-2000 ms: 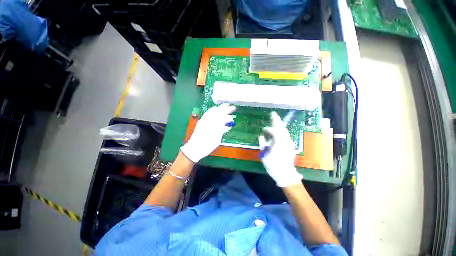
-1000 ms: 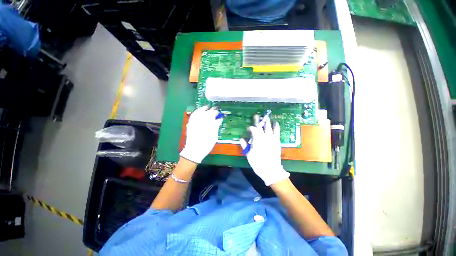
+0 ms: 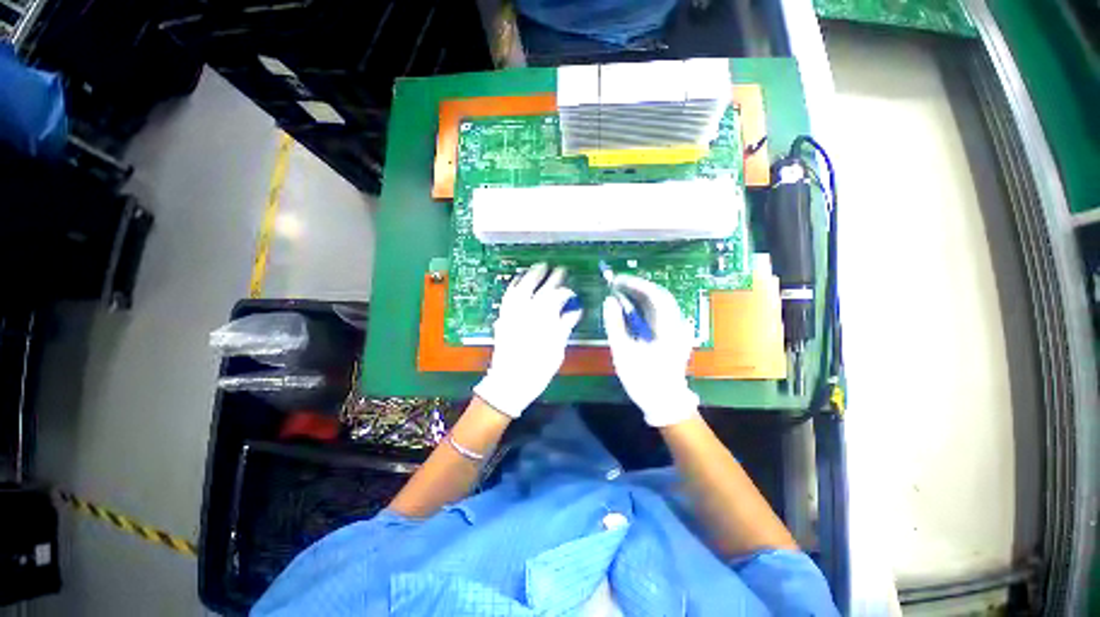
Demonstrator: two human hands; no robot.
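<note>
The green circuit board point(image 3: 483, 291) lies on the orange jig point(image 3: 440, 360) in front of me. A long white heatsink bar point(image 3: 603, 212) crosses the board, and a finned heatsink point(image 3: 643, 106) with a yellow strip point(image 3: 645, 157) stands behind it. My gloved right hand point(image 3: 654, 350) is closed on a slim blue and white marker pen point(image 3: 607, 271), its tip over the board below the bar. My gloved left hand point(image 3: 531, 338) is over the board's front part, thumb and fingers apart, with nothing visible in it.
The electric screwdriver point(image 3: 791, 241) lies at the right of the green mat point(image 3: 392, 241), its cord looping beside it. A conveyor point(image 3: 929, 301) runs at right. A black parts bin point(image 3: 217, 482) with shiny screws point(image 3: 392, 419) and clear bags point(image 3: 263, 336) is at left. Black crates stand far left.
My right hand, with the pen, has shifted left across the board relative to the heatsink bar. My left hand has moved right, nearer to it. The whole view has shifted slightly.
</note>
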